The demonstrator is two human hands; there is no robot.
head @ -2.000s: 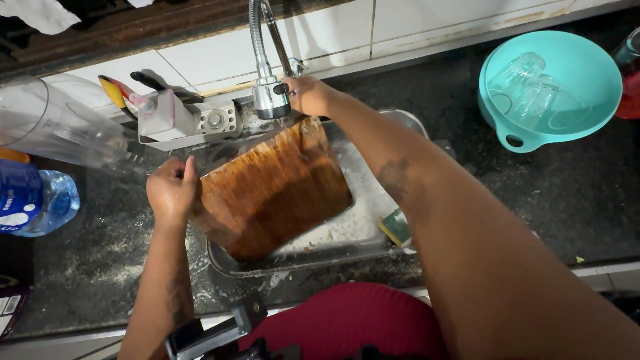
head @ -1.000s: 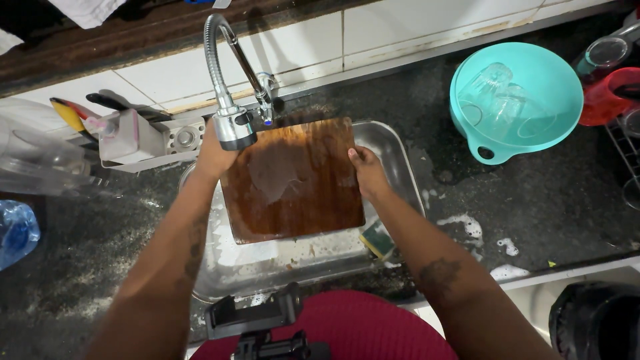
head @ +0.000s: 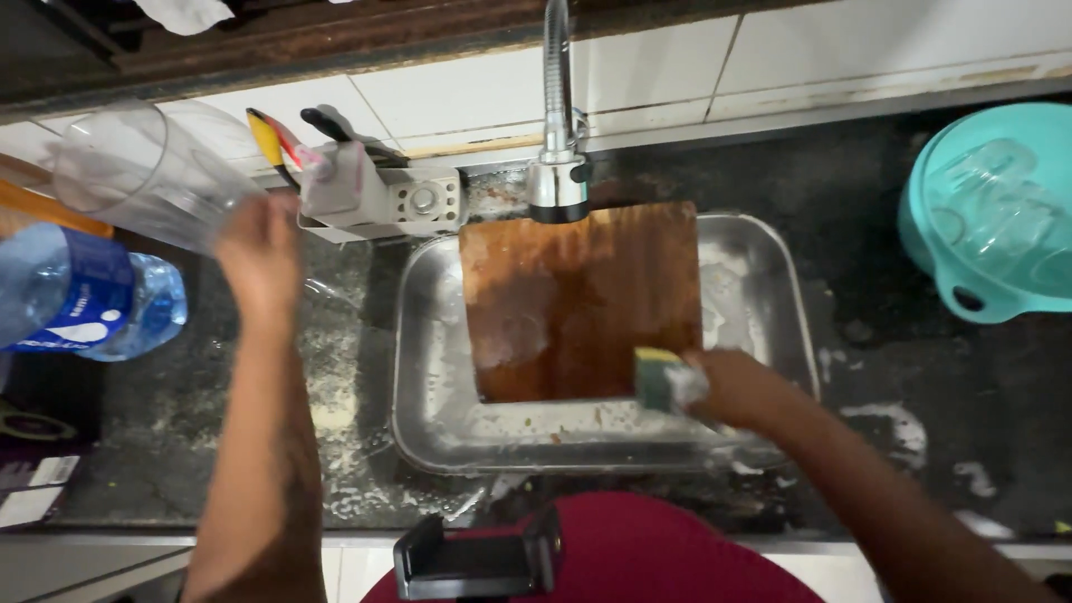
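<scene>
A wet wooden cutting board [head: 578, 301] lies tilted in the stainless steel sink [head: 410, 352], its back edge under the head of the chrome faucet [head: 559, 188]. My right hand [head: 737, 389] grips a green and yellow sponge [head: 657, 377] with some foam on it, at the board's near right corner. Left of the sink, my left hand [head: 260, 243] is blurred beside a clear plastic pitcher or similar container [head: 180, 184]; whether its fingers hold the container I cannot tell.
A white caddy [head: 423, 201] with a bottle and colored handles stands behind the sink's left corner. A large blue-labelled water bottle [head: 84, 285] is at far left. A turquoise bowl [head: 930, 209] of clear glasses sits at right. Foam spots the black counter [head: 871, 352].
Both hands have left the cutting board, which rests in the sink. My left hand has moved left to the clear container. My right hand has taken hold of the sponge that lay in the sink.
</scene>
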